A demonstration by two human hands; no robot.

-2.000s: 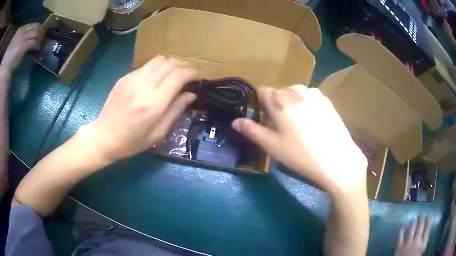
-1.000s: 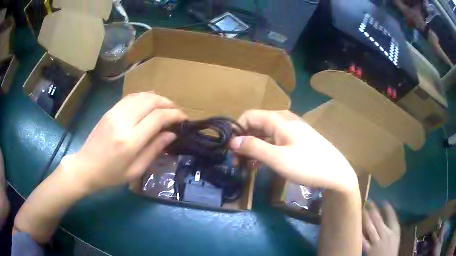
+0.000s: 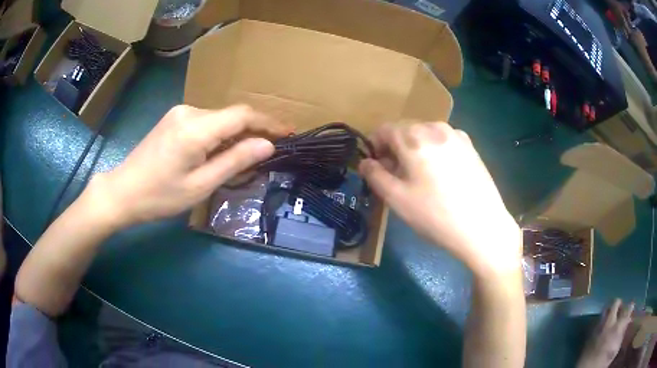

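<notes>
An open brown carton (image 3: 310, 68) lies in front of me, its lid raised at the back. My left hand (image 3: 194, 158) and my right hand (image 3: 432, 183) are over its back part, one on each side of a black coiled cable (image 3: 317, 151). The right fingers pinch the cable's right end. The left thumb and fingers are at its left end, and the grip there is partly hidden. Below it in the carton are a black power adapter (image 3: 304, 233) with silver prongs, a thinner adapter lead (image 3: 335, 208) and a clear plastic bag (image 3: 239, 215) at the left.
Another open carton with cable and adapter (image 3: 86, 68) stands at the left, and one (image 3: 558, 262) at the right. A black unit with red terminals (image 3: 551, 65) is at the back right. Another person's hand (image 3: 612, 334) is at the lower right. A black cable (image 3: 79, 169) crosses the bench.
The view has shifted. The coiled cable is drawn out wider between my hands. The carton at the right now shows an adapter and cable, and the other person's hand is farther right.
</notes>
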